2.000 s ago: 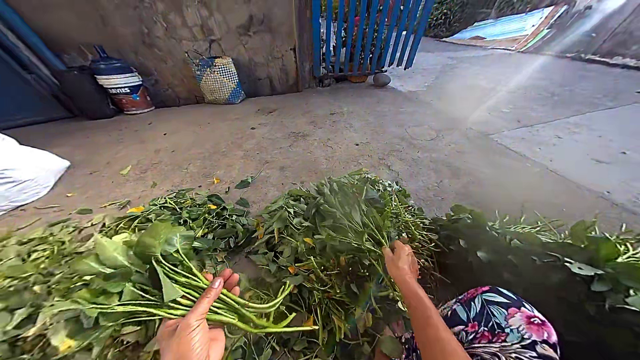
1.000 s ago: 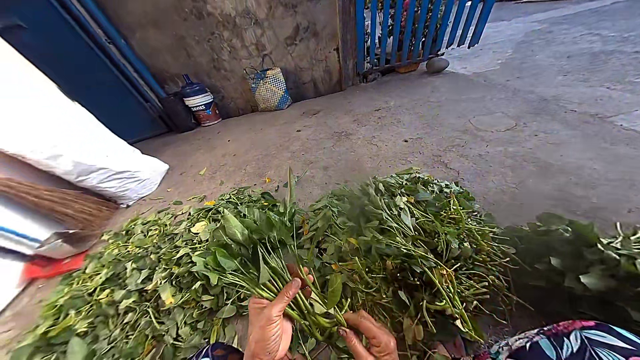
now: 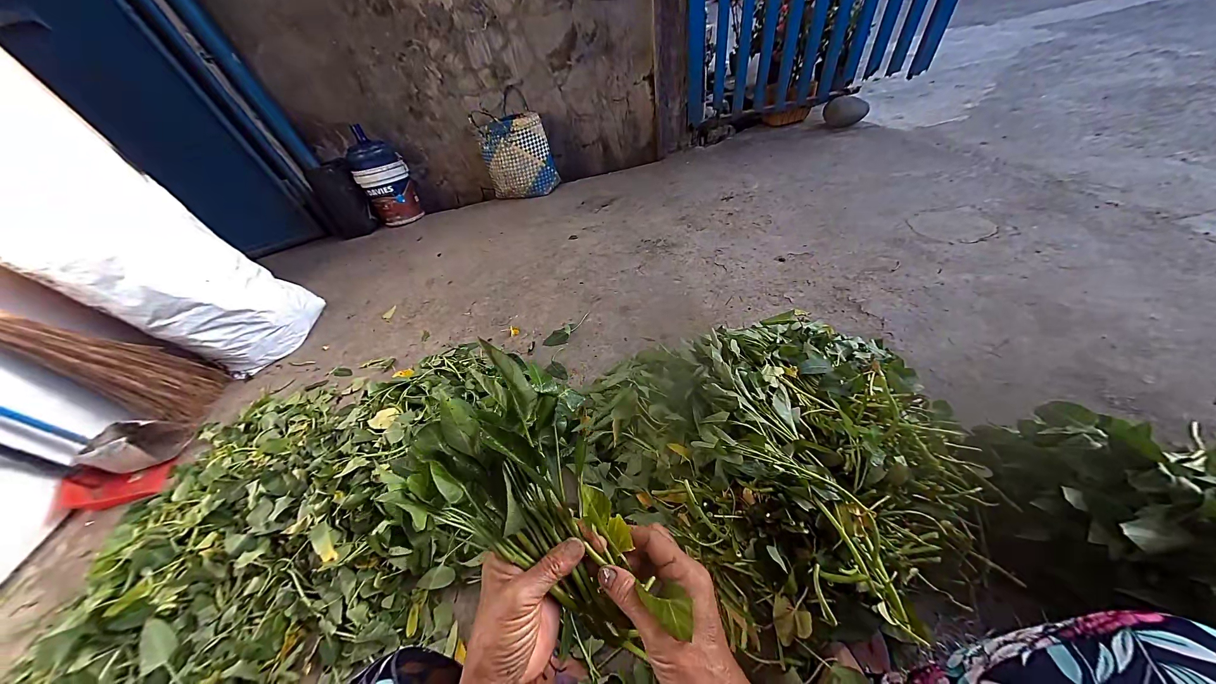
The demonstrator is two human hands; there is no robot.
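Observation:
My left hand (image 3: 521, 613) is closed around the stems of a bunch of leafy greens (image 3: 503, 456), whose leaves point up and away. Close beside it, my right hand (image 3: 670, 608) pinches stems and leaves at the lower end of the same bunch; part of a broad green leaf shows by its fingers. Beyond and to the right lies a heap of long-stemmed greens (image 3: 817, 446). Loose leaves, some of them yellow, form a wide pile (image 3: 285, 513) at the left.
More leafy greens (image 3: 1111, 484) lie at the right. A white sack (image 3: 218, 294), a broom (image 3: 123, 370) and a red dustpan (image 3: 114, 486) are at the left. By the wall stand a paint bucket (image 3: 391, 195) and a woven bag (image 3: 520, 157). A stone (image 3: 845, 111) sits beside the blue gate (image 3: 798, 47).
My right hand has moved from the long-stemmed heap to my left hand's side and now touches the bunch. The bunch was sideways two seconds ago and now points away. The view has swung left.

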